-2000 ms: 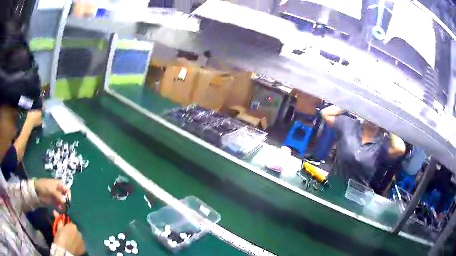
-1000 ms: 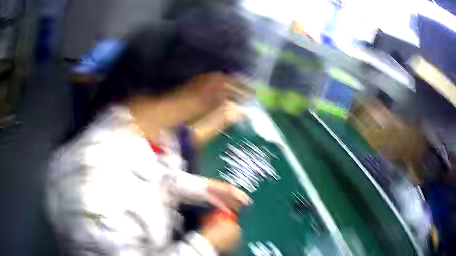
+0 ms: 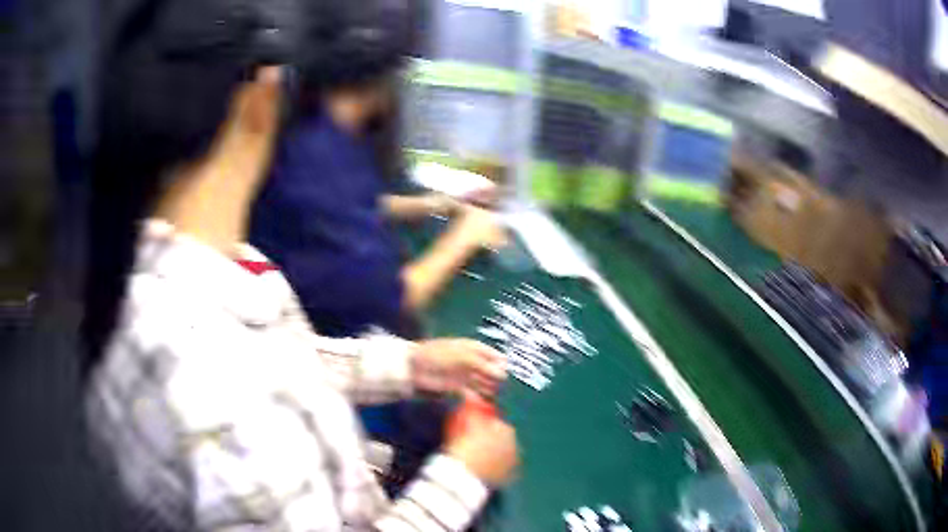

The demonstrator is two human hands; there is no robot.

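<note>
Neither of my hands is in view. Nearest in front of me a person in a white patterned jacket sits side-on, with a red-handled tool in the hands, blurred. A pile of narrow black-and-white small parts lies on the green bench beyond those hands. A dark cluster of small parts lies to its right. White discs show at the bottom edge, and a clear plastic box stands at the bench's metal edge, blurred.
A second person in dark blue works further along. The dark green conveyor runs between pale metal edges. Brown cartons, dark parts and a pink-white item are on the far side. An overhead shelf hangs above.
The view has swung left from the far side of the line to the neighbour. Since one second ago the neighbour appears further left, and the person in dark blue has come into clearer view.
</note>
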